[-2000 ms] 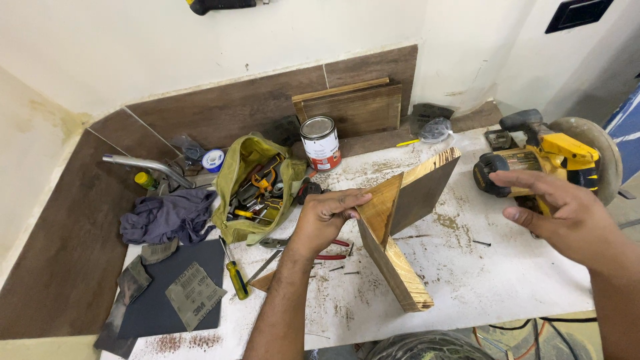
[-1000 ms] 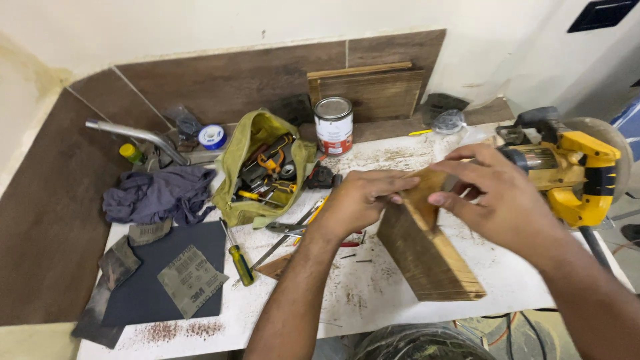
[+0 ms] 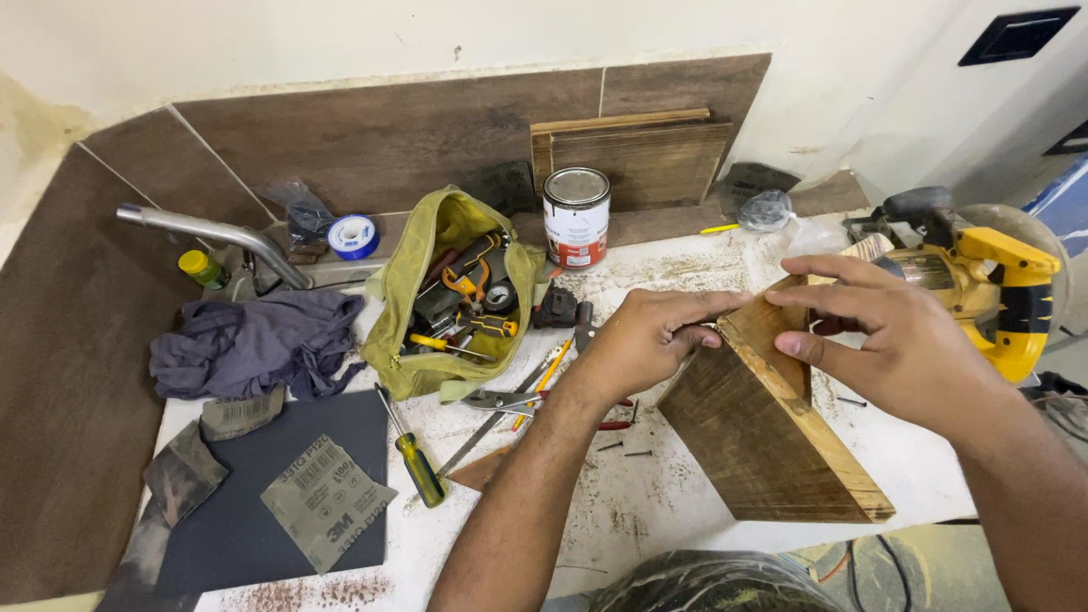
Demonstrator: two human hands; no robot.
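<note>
A wooden board (image 3: 756, 442) stands on edge on the white worktop, joined at an angle to another board mostly hidden behind my right hand. A small triangular wood piece (image 3: 778, 336) lies across their top edges at the corner. My left hand (image 3: 659, 340) grips the corner, thumb and fingertips on the triangle's left end. The fingers of my right hand (image 3: 875, 331) rest on the triangle's right side, the thumb bent near its face. Loose screws (image 3: 637, 453) lie left of the board, by red-handled pliers (image 3: 501, 399) partly behind my left forearm.
An open green tool bag (image 3: 399, 297), a paint can (image 3: 577, 219), a screwdriver (image 3: 419, 467), sandpaper (image 3: 327, 501) and a dark cloth (image 3: 255, 340) are to the left. A yellow circular saw (image 3: 1003, 280) stands at the right. Wooden panels (image 3: 637, 161) lean on the back wall.
My right hand has come in from the right, where it was off the wood, onto the triangular piece. The joined boards have turned, and the broad face of one now shows toward me.
</note>
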